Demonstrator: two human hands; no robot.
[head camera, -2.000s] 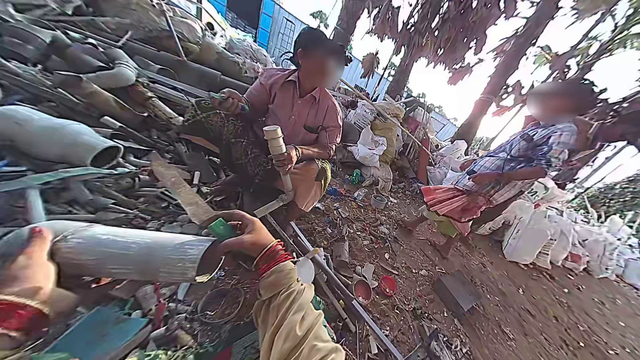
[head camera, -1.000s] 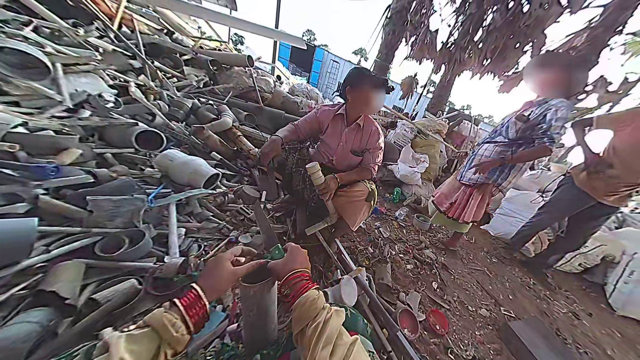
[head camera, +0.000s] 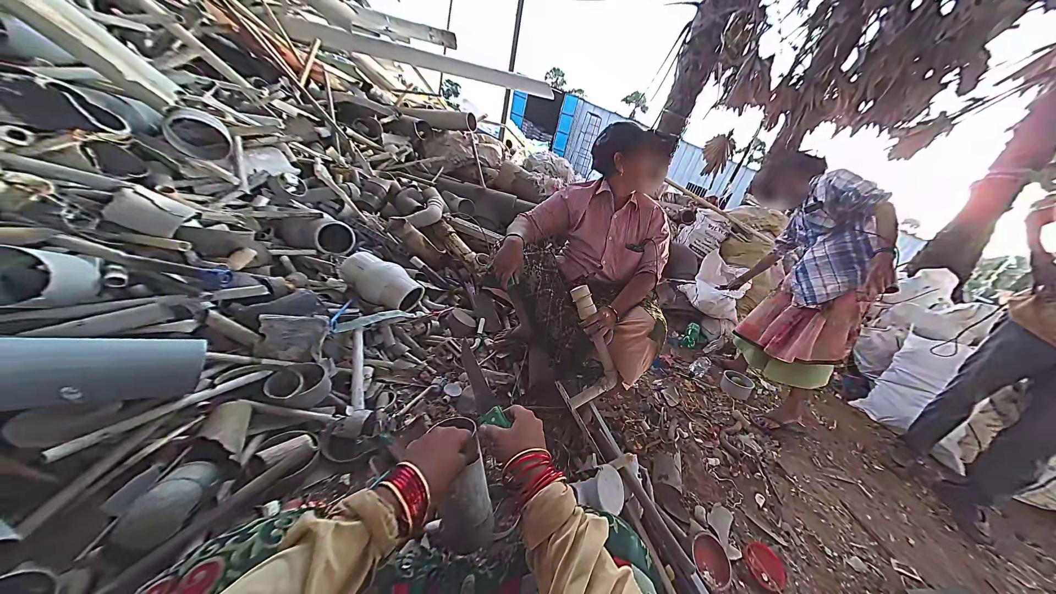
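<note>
Low in the middle of the head view, a grey plastic pipe piece (head camera: 468, 503) stands nearly upright, its open end at the top. My left hand (head camera: 437, 455) grips its rim from the left. My right hand (head camera: 515, 435) is closed on the green handle (head camera: 495, 417) of a flat blade, which looks like a hand saw (head camera: 476, 375). The blade points up and away, just beyond the pipe's mouth. Whether the blade touches the pipe cannot be told.
A heap of scrap plastic pipes (head camera: 198, 223) rises at left. Opposite sits a person in a pink shirt (head camera: 610, 231), holding a pipe fitting (head camera: 586, 305). Another person (head camera: 833, 239) bends beside white sacks (head camera: 916, 379); a third is at far right. Long dark bars (head camera: 619, 462) lie near my right arm.
The grey pipe, lying sideways two seconds ago, now stands nearly upright between my hands. The person in the checked shirt has risen from sitting and now bends towards the sacks.
</note>
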